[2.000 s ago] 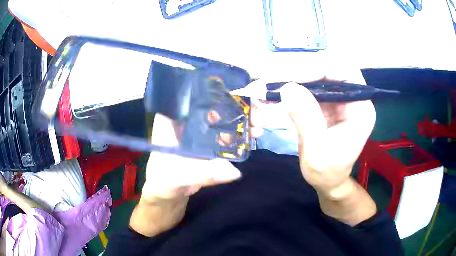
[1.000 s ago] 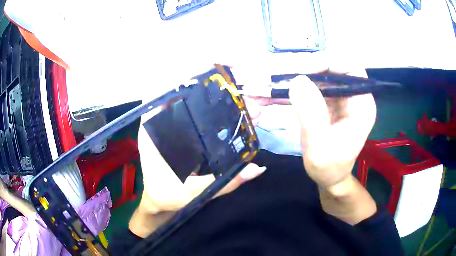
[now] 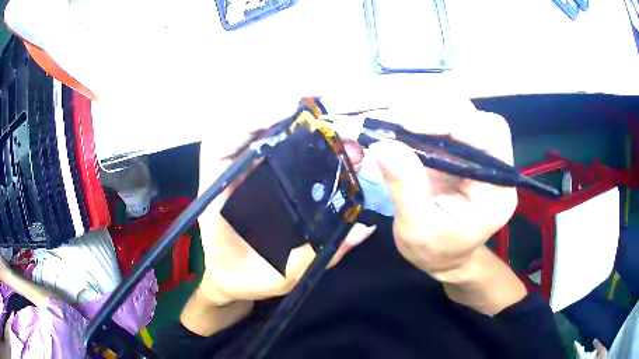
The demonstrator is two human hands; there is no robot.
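A black phone middle frame (image 3: 183, 222) is held tilted above my lap, its upper plate end toward the centre and its far end at the lower left. Yellow-gold flex strips (image 3: 329, 133) run along the plate's end edge. A dark square sheet (image 3: 263, 214) hangs in the window. My left hand (image 3: 242, 270) grips the frame from below, thumb at its right edge. My right hand (image 3: 448, 189) holds black tweezers (image 3: 455, 158) across the palm; one end points right, and its fingers are close to the frame's end. Whether they touch it is unclear.
Other frames lie on the white bench (image 3: 154, 77), one at the top centre (image 3: 379, 42) and one at the top left (image 3: 228, 15). Black trays (image 3: 31, 154) stand at the left. Red stools are at the left (image 3: 150, 245) and right (image 3: 536, 231). A person's pink sleeve (image 3: 63, 329) shows at lower left.
The frame first swung from nearly level to steeply tilted, then steeper still, its far end lower. My right hand shifted slightly left and the tweezers' right end dipped.
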